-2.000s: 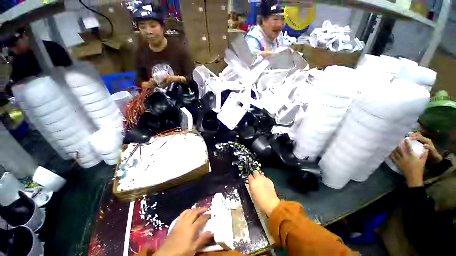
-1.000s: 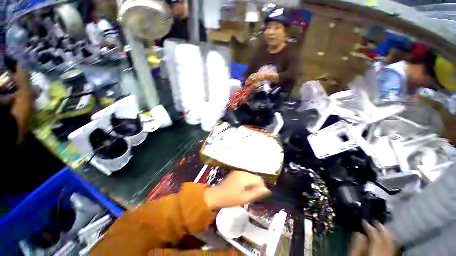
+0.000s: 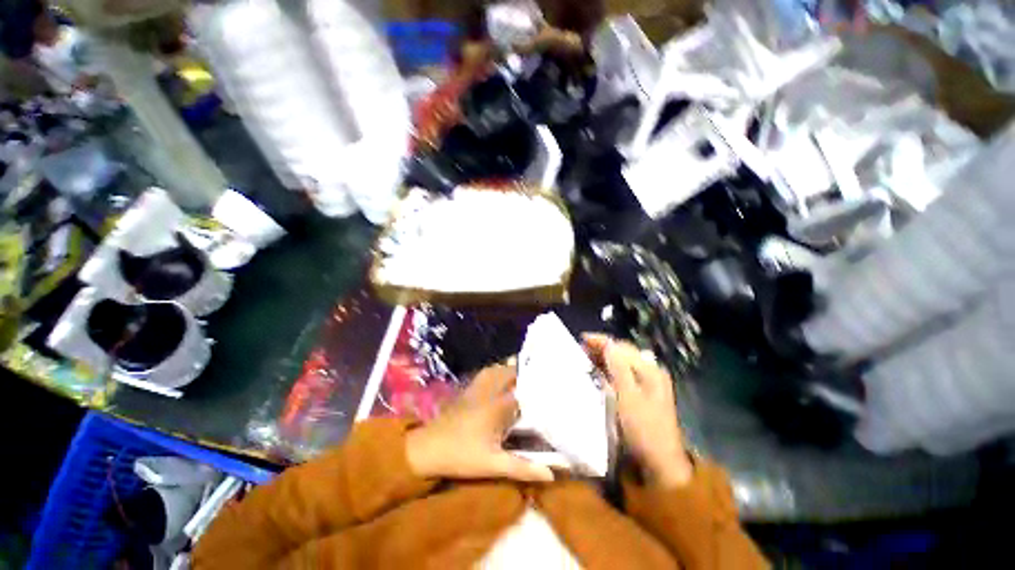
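My left hand (image 3: pixel 473 429) and my right hand (image 3: pixel 646 406) hold a white bracket (image 3: pixel 557 390) between them, close in front of my body. The bracket is tilted, with a pointed end up and away from me. My left fingers are at its lower left side, my right fingers at its right side. The picture is blurred, so small parts on it cannot be told. A shallow carton (image 3: pixel 473 296) with small white pieces (image 3: pixel 479 239) lies beyond it, and a heap of screws (image 3: pixel 657 295) lies to the right of the carton.
White housings stand in stacks at left (image 3: pixel 262 100) and right (image 3: pixel 946 301). Black inner shells (image 3: pixel 729 290) and white brackets (image 3: pixel 679 161) are piled at the back. Two part-assembled units (image 3: pixel 145 334) stand at left above a blue crate (image 3: pixel 72 490). Another person's hands (image 3: pixel 545 42) show at the top.
The view has shifted. A second ago my left hand was above the white parts; now both my hands hold a raised white bracket. The grey sleeve at the right is gone from view.
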